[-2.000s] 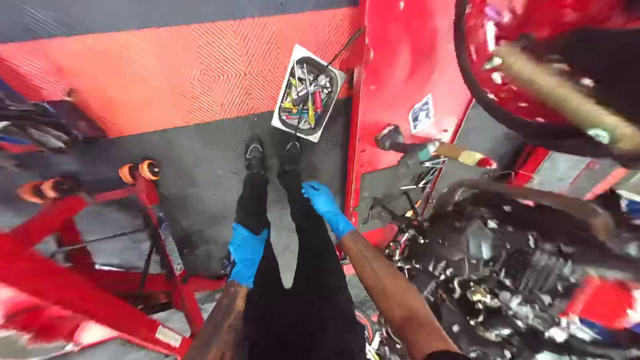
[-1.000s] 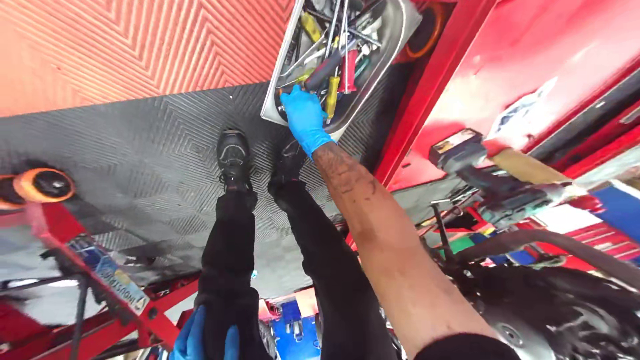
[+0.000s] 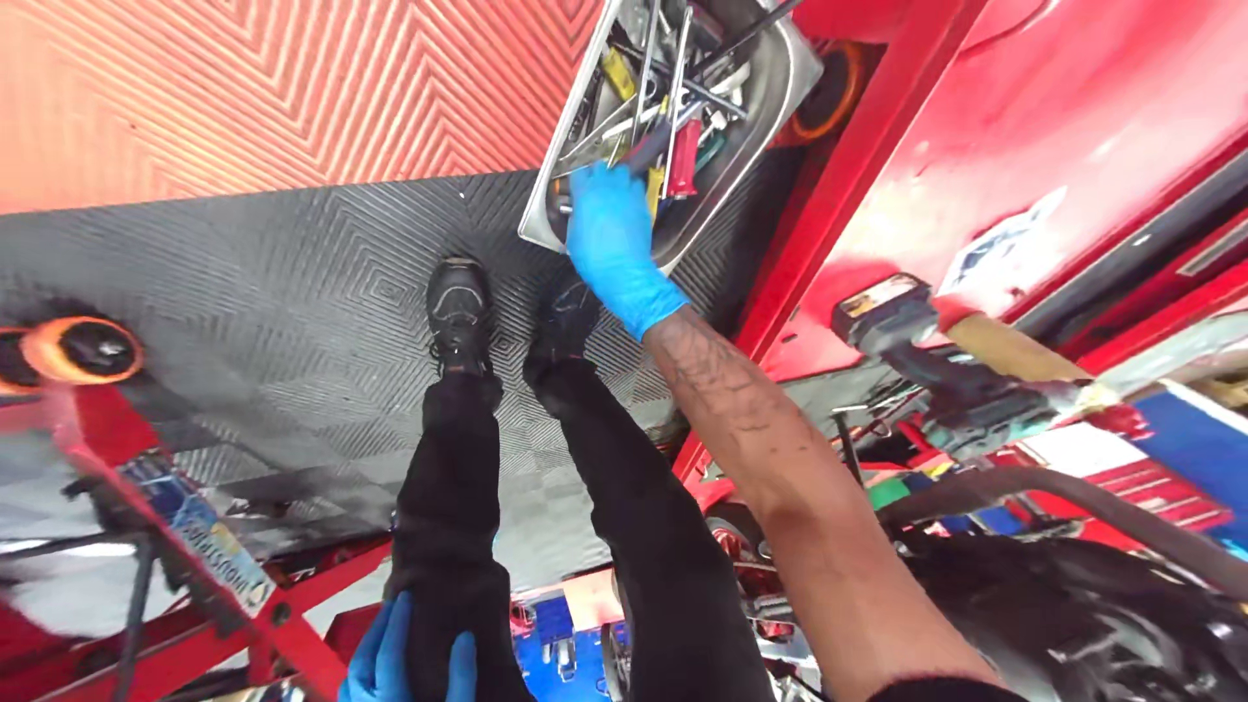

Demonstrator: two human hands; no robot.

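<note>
My right hand (image 3: 619,244), in a blue glove, reaches into the near end of a metal tray (image 3: 799,73) full of hand tools. Its fingertips are among the tools, and whether they grip one is hidden. Near them lie a red-handled screwdriver (image 3: 685,158), a yellow handle (image 3: 618,74) and several metal shafts. My left hand (image 3: 409,653), also blue-gloved, rests against my black trouser leg at the bottom edge, its fingers apart and partly out of view.
A cordless power tool (image 3: 951,366) lies on the red lift (image 3: 877,214) at right, beside a tan-handled tool (image 3: 1019,348). A black engine part (image 3: 1092,604) fills the lower right. A red wheeled frame (image 3: 117,429) stands at left on the ribbed floor.
My right hand has moved from beside my leg into the tool tray. The view has come closer to the tray. My left hand has stayed at my leg.
</note>
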